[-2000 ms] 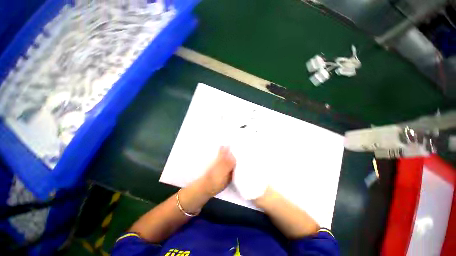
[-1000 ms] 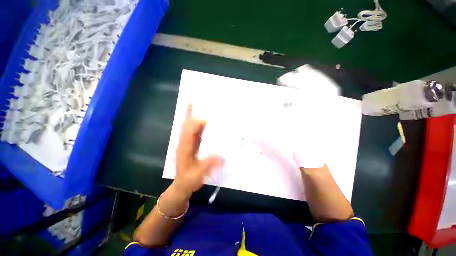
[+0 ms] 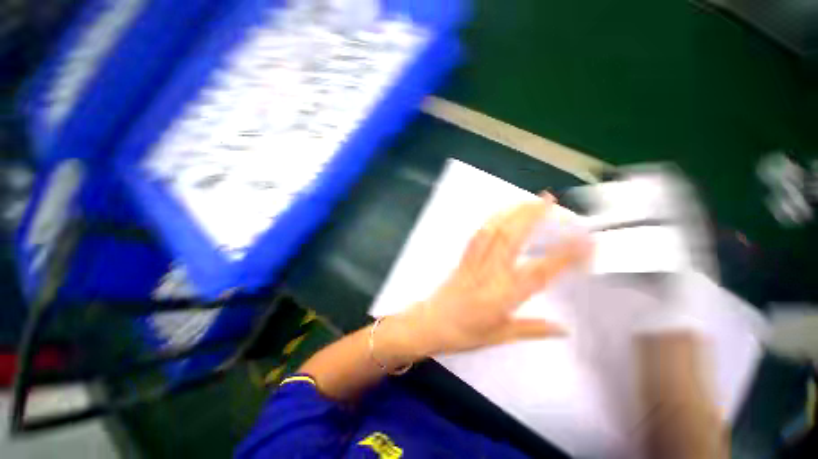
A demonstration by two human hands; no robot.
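The white work sheet lies in front of me on the dark green bench. My left hand is bare and open above the sheet, its fingers spread toward the right. My right hand, in a white glove, is badly blurred above the upper right part of the sheet. A whitish shape shows around the glove; I cannot tell whether it is an adapter or the glove itself.
A blue bin of white adapters is at upper left, with more blue bins beside and below it. A pale strip borders the green conveyor. Blurred white adapters lie at the right. Black rack bars are at lower left.
The view has swung left, so the bench things appear further right. My left hand has moved toward my right hand. The red bin has left the view.
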